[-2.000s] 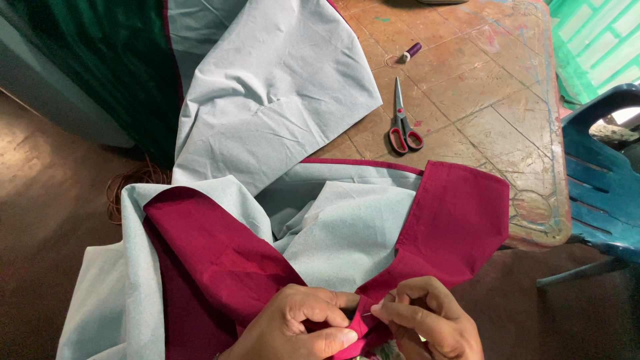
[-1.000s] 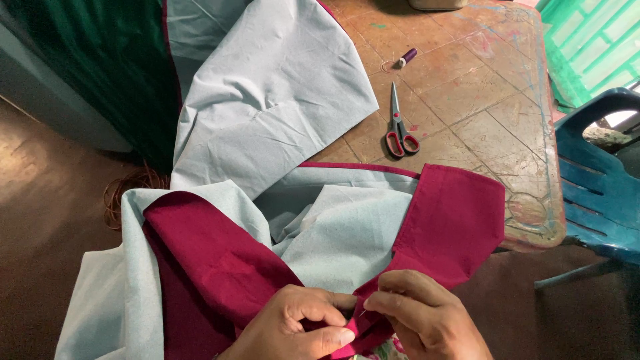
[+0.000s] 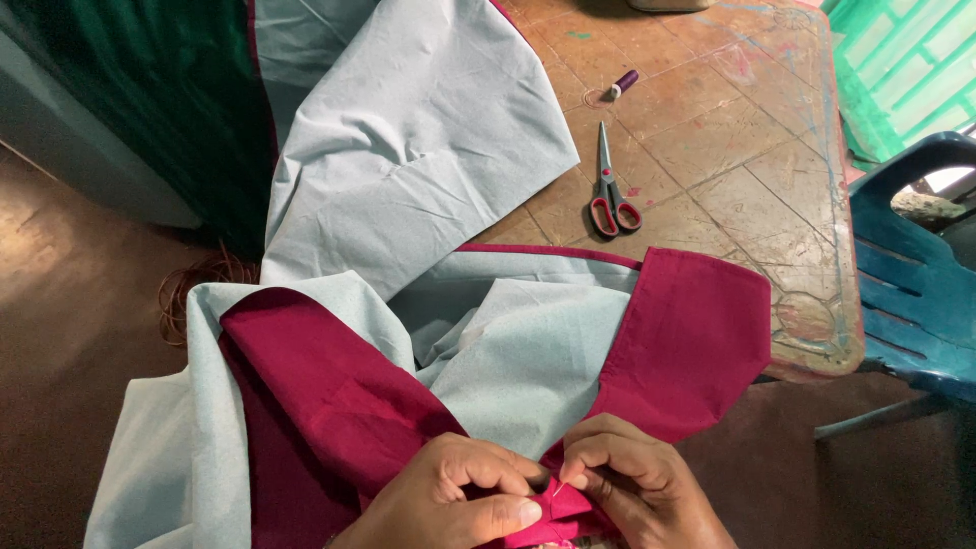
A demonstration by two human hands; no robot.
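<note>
My left hand (image 3: 465,492) pinches a fold of magenta fabric (image 3: 328,396) at the lower middle of the view. Close beside it on the right, my right hand (image 3: 637,476) holds a thin sewing needle (image 3: 559,489) between thumb and forefinger, its tip at the fold. The magenta fabric is a wide band joined to pale blue-grey cloth (image 3: 427,145), which spreads over the table. Scissors with black and red handles (image 3: 613,200) lie with blades together on the table, and a spool of purple thread (image 3: 625,82) lies beyond them.
The worn brown table (image 3: 724,160) has a rounded corner at right. A blue plastic chair (image 3: 915,282) stands beside it. Dark green cloth (image 3: 168,99) hangs at upper left, above coiled reddish-brown cord (image 3: 191,293) on the floor. Part of an object (image 3: 671,4) shows at the table's far edge.
My right hand's fingers have shifted at the fold; the needle shows between them now, though it was hard to see one second ago. My left hand keeps its pinch.
</note>
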